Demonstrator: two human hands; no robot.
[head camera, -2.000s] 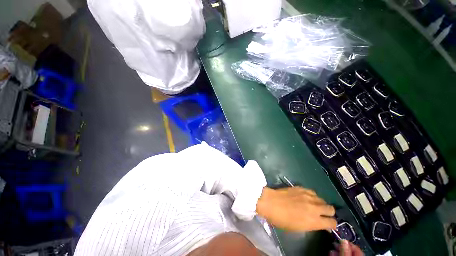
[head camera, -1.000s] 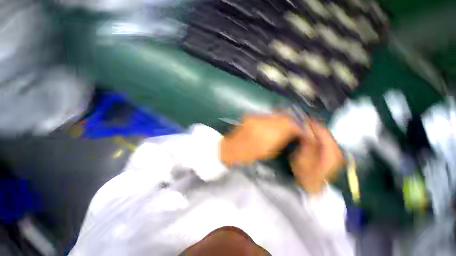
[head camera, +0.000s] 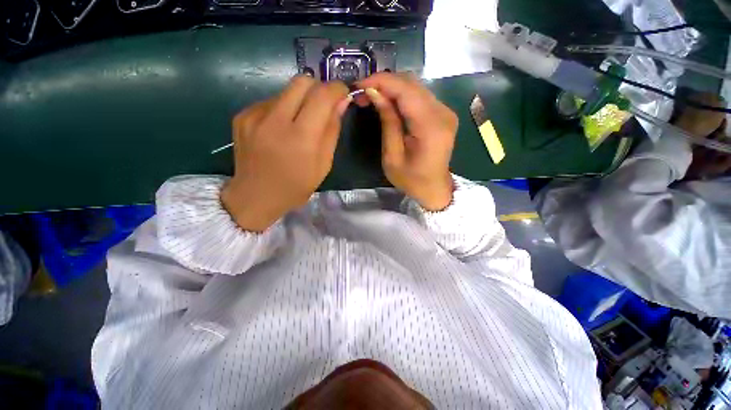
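Note:
My left hand (head camera: 284, 144) and my right hand (head camera: 417, 132) meet at the fingertips, just in front of the fixture. A small pale piece (head camera: 357, 93) shows between their fingertips; what it is cannot be told. A thin pale stick (head camera: 222, 148) sticks out to the left from under my left hand; its other part is hidden. A black watch housing (head camera: 347, 64) with a shiny rim sits in the middle of the dark fixture (head camera: 310, 53). The housing's near edge is partly behind my fingers.
The black blister tray (head camera: 160, 30) lies beyond on the left. White paper (head camera: 459, 32) and the glue syringe (head camera: 525, 58) with tubes lie right of the fixture. A yellow-handled knife (head camera: 490, 142) and a yellow-green packet (head camera: 605, 122) lie on the right. Another person's striped sleeve (head camera: 657, 164) is at the right.
The view has swung right and is now sharp, with the fixture ahead and the tray at the top left. My hands are now together at the fixture's near edge.

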